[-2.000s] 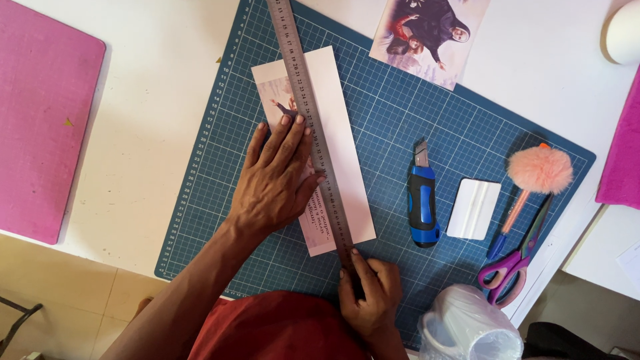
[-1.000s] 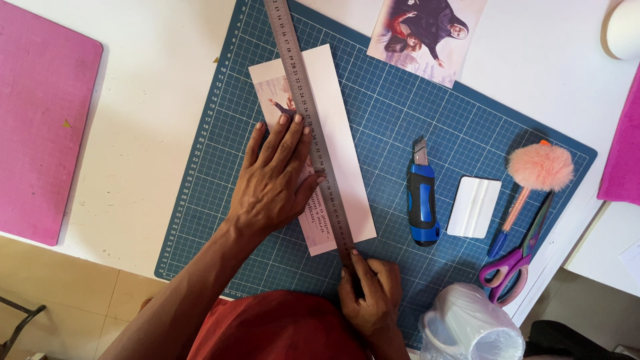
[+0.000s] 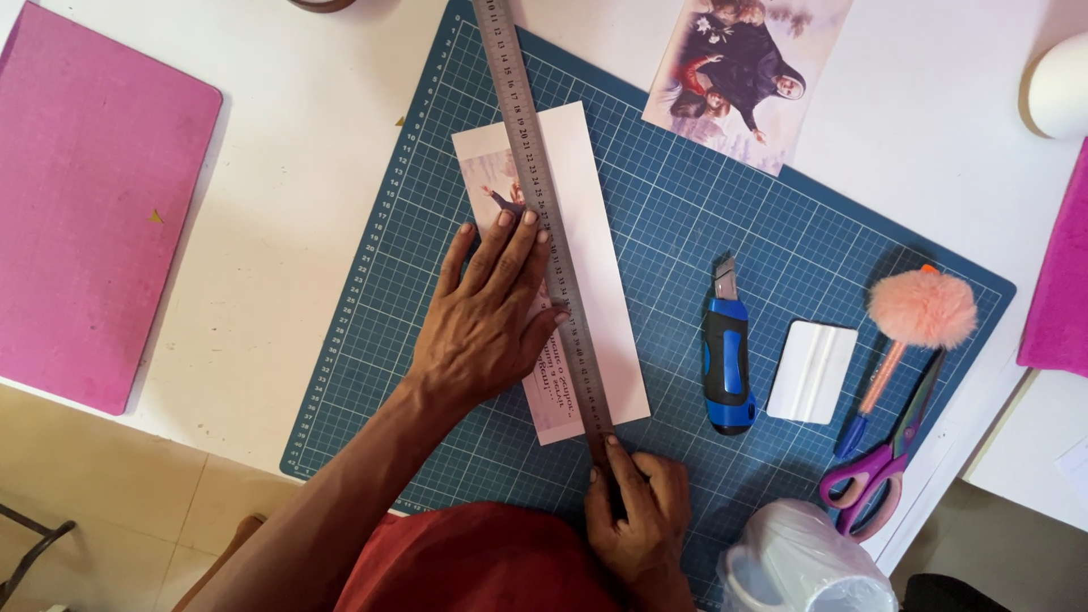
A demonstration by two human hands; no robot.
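Note:
A steel ruler (image 3: 537,183) lies lengthwise over a printed paper strip (image 3: 608,340) on the blue gridded cutting mat (image 3: 671,280). My left hand (image 3: 484,306) rests flat on the strip's picture side, fingers spread, with fingertips and thumb at the ruler's left edge. At the ruler's near end, my right hand (image 3: 642,510) grips it between thumb and fingers. A blue and black utility knife (image 3: 728,357) with its blade out lies to the right of the strip. Beside the knife is a white plastic squeegee (image 3: 812,371). Some print is hidden under my left hand.
A second printed picture (image 3: 739,76) overlaps the mat's far edge. On the right are a pompom pen (image 3: 922,310), purple-handled scissors (image 3: 867,484) and a plastic-wrapped white mug (image 3: 803,561). A pink board (image 3: 102,204) lies at left, a magenta cloth (image 3: 1058,280) at right.

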